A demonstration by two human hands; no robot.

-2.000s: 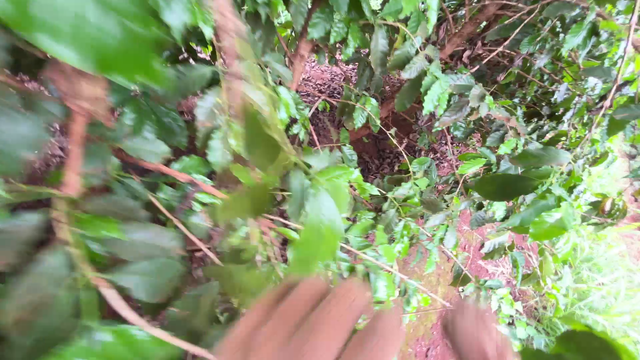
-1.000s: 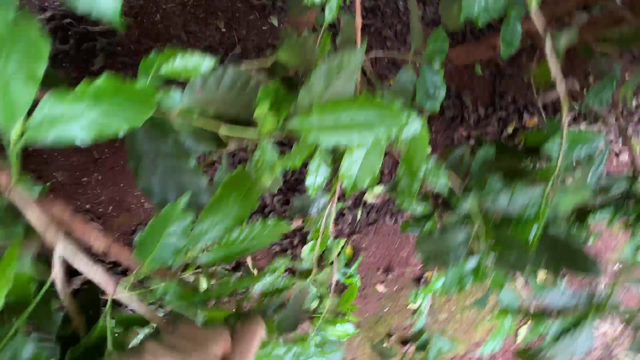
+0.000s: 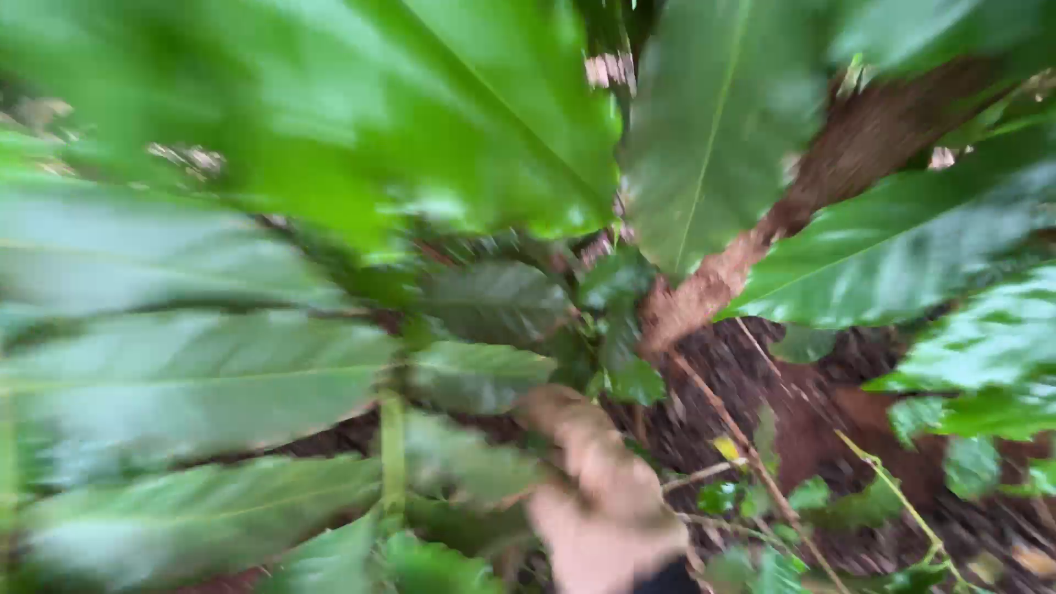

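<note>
One bare hand, by its place and angle my right hand, comes up from the bottom edge right of centre, with a bit of dark sleeve at the wrist. Blurred, its fingers look bent and point up and left among the leaves. A small serrated leaf lies close by the fingertips. Whether they grip anything cannot be made out. Left of the hand stands a green stem with broad leaves. My left hand is not visible.
Large glossy leaves fill the upper left, close to the camera and blurred. A brown woody branch slants down from the upper right. Thin twigs cross dark litter and reddish soil at the lower right.
Two hands showed at the bottom edge two seconds ago; one shows now, reaching further up into the leaves. The view has shifted strongly, with large leaves now close up.
</note>
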